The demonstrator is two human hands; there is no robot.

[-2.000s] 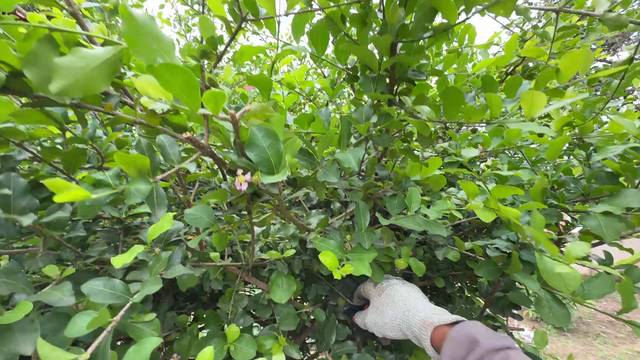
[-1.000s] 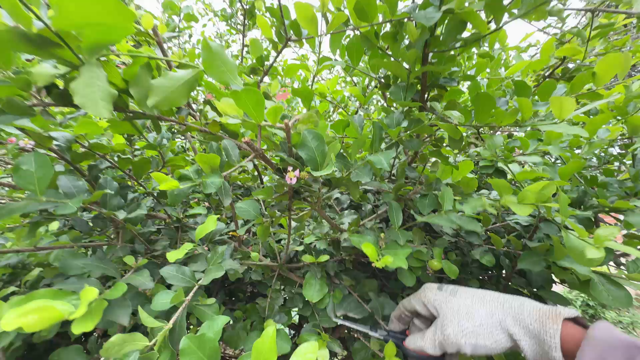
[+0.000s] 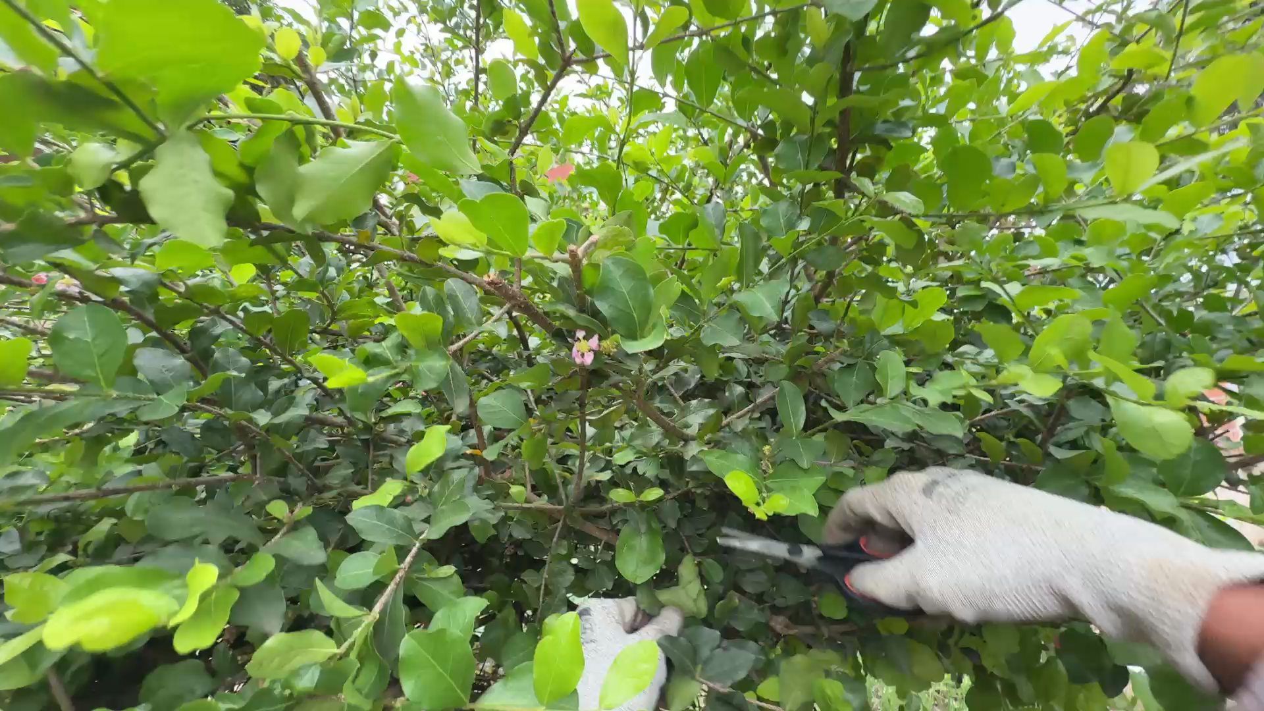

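Note:
My right hand point(image 3: 987, 553), in a whitish knit glove, grips scissors point(image 3: 780, 549) by their black and red handles at the lower right. The metal blades point left among the leaves of a green shrub point(image 3: 624, 296); motion blur hides whether they are apart. Low in the middle, my gloved left hand point(image 3: 617, 652) reaches up into the foliage, partly covered by leaves. Its fingertips are by a leaf point(image 3: 688, 590), but whether they pinch it or a stem cannot be told. A small pink flower point(image 3: 585, 348) is on the shrub above both hands.
Woody branches point(image 3: 518, 301) cross the middle of the shrub. A leafy twig point(image 3: 390, 592) slants up at the lower left, and large leaves point(image 3: 178, 54) hang close at the upper left. Pale ground point(image 3: 1239, 499) shows through at the right edge.
My left hand has come into view low in the middle. My right hand has moved up out of the lower foliage, and the scissors, mostly hidden at first, now show clearly.

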